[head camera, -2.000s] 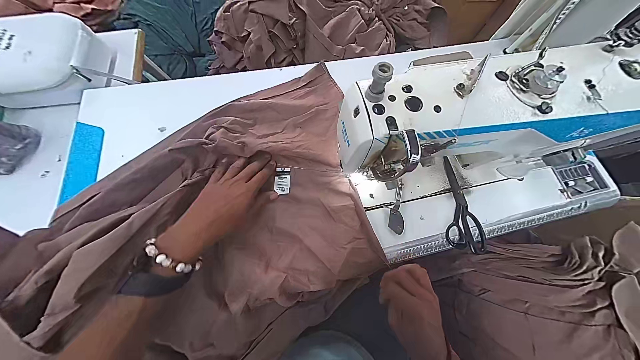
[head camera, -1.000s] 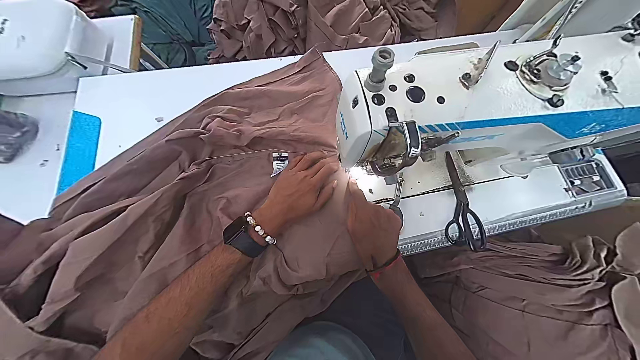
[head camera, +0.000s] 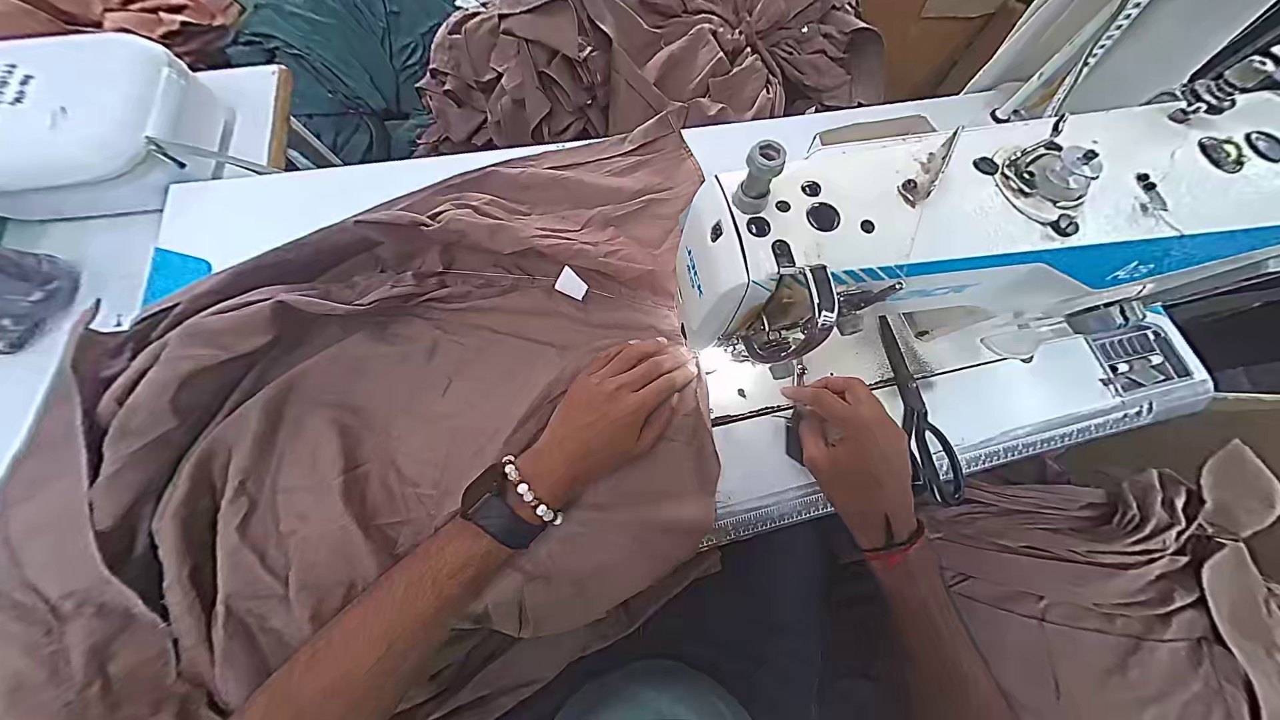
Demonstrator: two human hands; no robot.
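Observation:
Brown fabric [head camera: 400, 400] lies spread over the table, its right edge at the lit needle area of a white and blue sewing machine [head camera: 740, 260]. My left hand [head camera: 610, 410] rests flat on the cloth with its fingertips beside the presser foot, which is partly hidden. A small white label [head camera: 571, 283] lies on the cloth above that hand. My right hand [head camera: 855, 440] is right of the fabric, thumb and forefinger together at a small metal lever or attachment near the needle; whether they grip it is unclear. Black-handled scissors [head camera: 930, 440] lie on the machine bed, just right of this hand.
More brown cloth [head camera: 1090, 600] is heaped at the lower right. Bundles of brown fabric [head camera: 650, 60] and dark green fabric [head camera: 330, 50] lie behind the table. Part of another white machine [head camera: 90, 110] stands at the upper left, and a plastic-wrapped item [head camera: 35, 295] lies below it.
My right hand has moved right from the cloth edge, where it was one second ago, onto the machine bed. The label, with dark print facing up before, now shows a plain white face.

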